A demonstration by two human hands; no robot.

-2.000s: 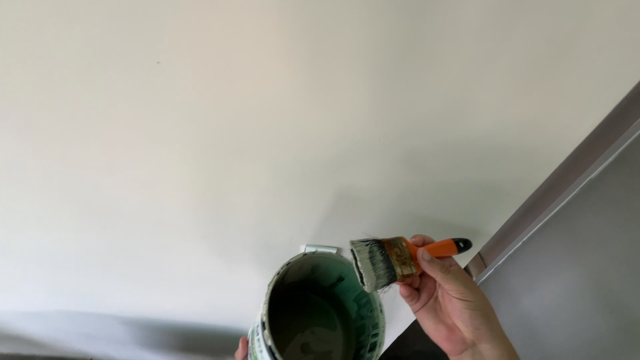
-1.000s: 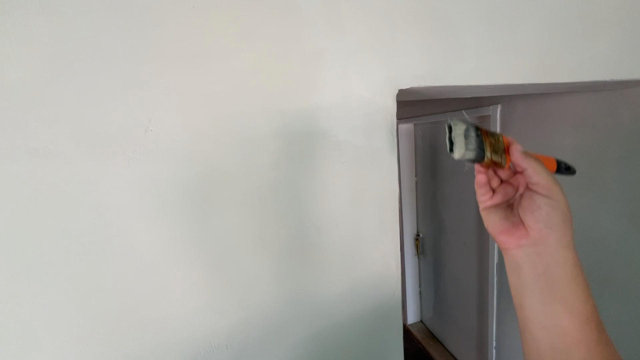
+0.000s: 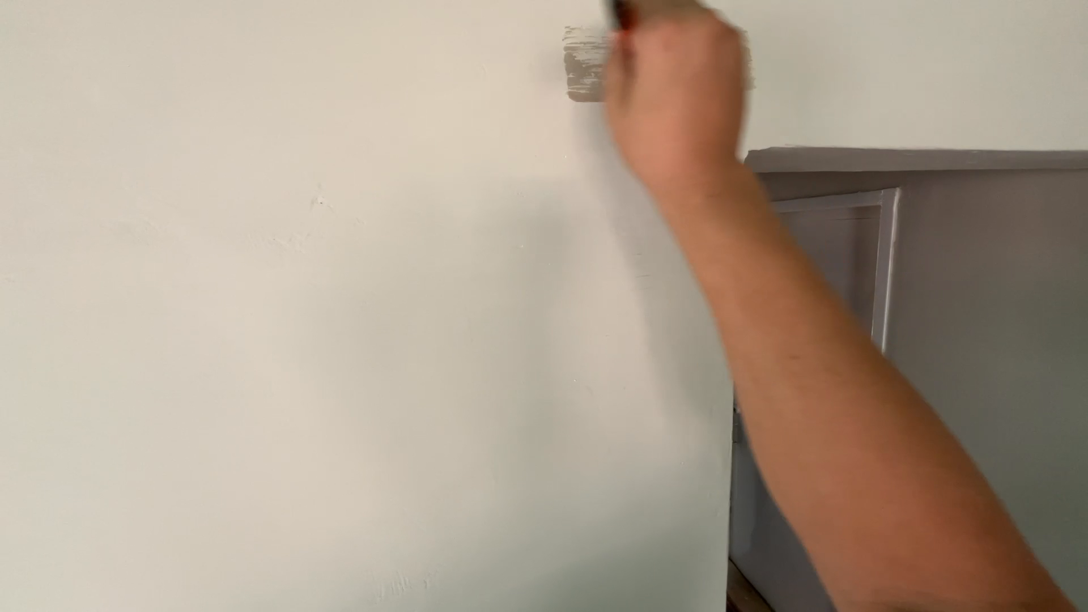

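At the top of the view my right hand [image 3: 680, 93] is closed around the paintbrush [image 3: 625, 15], of which only a blurred dark and reddish bit shows; its bristles are hidden. Wet-looking grey-beige paint [image 3: 585, 75] with streaky upper strokes marks the pale wall [image 3: 340, 340] just left of the hand, and a little more of it shows to the right of the knuckles. Whether the bristles touch the wall cannot be seen. My left hand is out of view.
Right of the wall's vertical edge lies an opening with a grey top edge [image 3: 918, 160]. Through it show a door frame [image 3: 886, 272] and a darker grey wall [image 3: 994, 340]. My forearm crosses the opening's left part.
My right hand has moved up and left with the brush, from in front of the opening to the wall above it. A paint patch has appeared there. The bucket seen earliest has left the view, which has shifted.
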